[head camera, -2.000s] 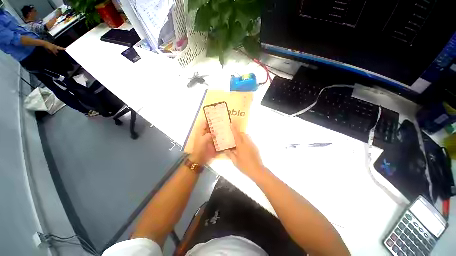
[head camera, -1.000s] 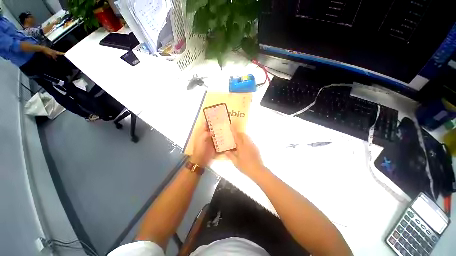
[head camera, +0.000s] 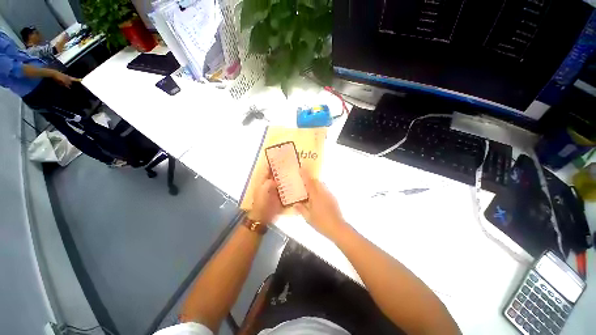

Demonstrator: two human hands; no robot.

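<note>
A smartphone (head camera: 286,173) with a lit pale pink screen is held upright between my two hands, above a tan kraft notebook (head camera: 260,157) on the white desk. My left hand (head camera: 266,200) holds its left side and lower edge; a brown watch is on that wrist. My right hand (head camera: 316,204) holds its lower right side. The fingers behind the phone are hidden.
A blue tape dispenser (head camera: 314,116) and keys (head camera: 253,115) lie beyond the notebook. A pen (head camera: 414,192), keyboard (head camera: 425,141), white strip (head camera: 479,171), mouse pad (head camera: 500,212) and calculator (head camera: 545,296) are right. A monitor (head camera: 451,52) and plant (head camera: 287,42) stand behind. A person (head camera: 39,78) is far left.
The view has shifted slightly, so the desk things and phone sit a little lower in the picture. My hands keep the same hold on the phone.
</note>
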